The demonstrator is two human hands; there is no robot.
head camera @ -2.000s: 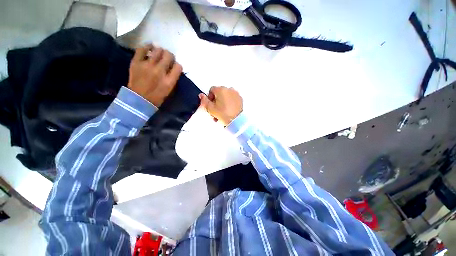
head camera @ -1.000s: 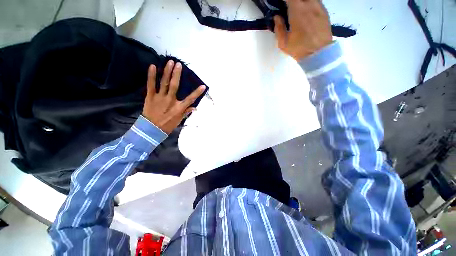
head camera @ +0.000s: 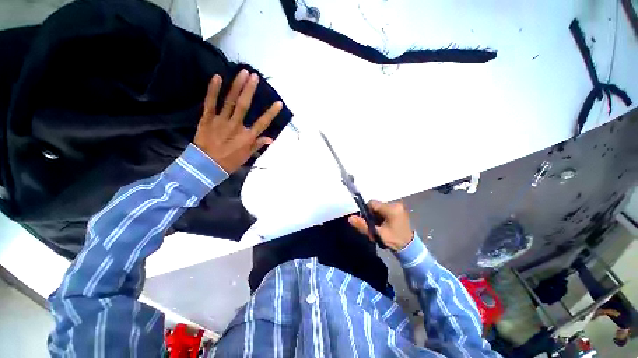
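Observation:
A large black garment piece [head camera: 105, 119] lies rumpled on the white table at the left, with a frayed upper right edge and a curved cut-out on the near edge. My left hand [head camera: 234, 126] lies on it near its right corner, palm down, fingers spread, gripping nothing. My right hand [head camera: 388, 224] holds the fabric shears [head camera: 350, 183] by the black handles at the table's front edge. The blades point up and left, look closed, and their tip is a little right of the cloth corner, apart from it.
A bent black offcut strip [head camera: 420, 56] lies at the back of the white table [head camera: 420, 119]. A forked black offcut [head camera: 598, 87] lies at the right. Red plastic stools [head camera: 481, 301] and a metal frame stand on the grey floor with black scraps. A person's arm shows far right.
My right hand has picked up the shears from beside the bent strip and brought them down to the table's front edge. My left hand has stayed spread on the cloth corner.

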